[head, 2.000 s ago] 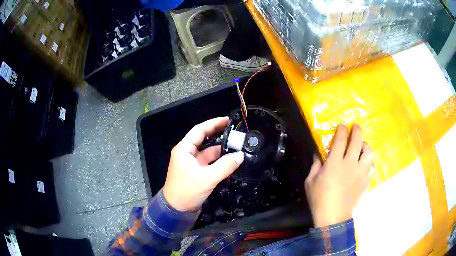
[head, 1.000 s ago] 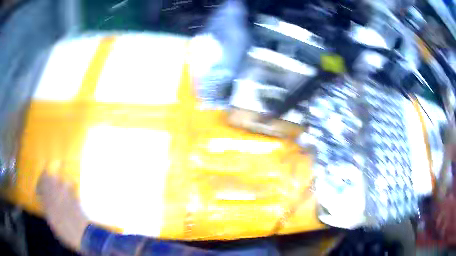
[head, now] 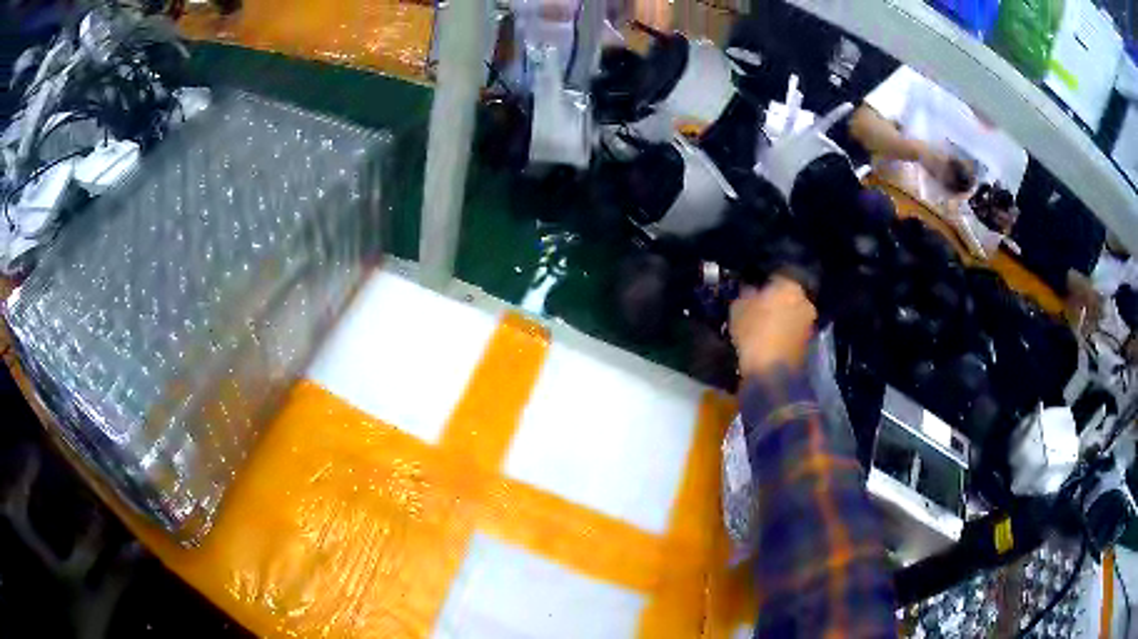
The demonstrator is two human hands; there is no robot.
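Note:
My right hand point(head: 771, 322) reaches over the far edge of the bench into a dark heap of black housings point(head: 917, 281). Its plaid sleeve comes up from the bottom edge. The fingertips blend into the dark pieces, so I cannot tell whether they hold anything. My left hand is not in view. More rounded black and white camera bodies point(head: 693, 187) lie behind the bench, to the left of my hand.
The taped white bench surface point(head: 599, 437) is in front. Stacked clear blister trays point(head: 212, 275) stand left, by an upright post point(head: 452, 150). The screw feeder point(head: 917, 468) and black screwdriver point(head: 986, 547) are right. Another person's arm point(head: 892, 135) shows behind.
The view has swung up from the floor bin to the bench and the area behind it. The left hand with its black housing has left view. My right hand has moved off the bench top to the heap.

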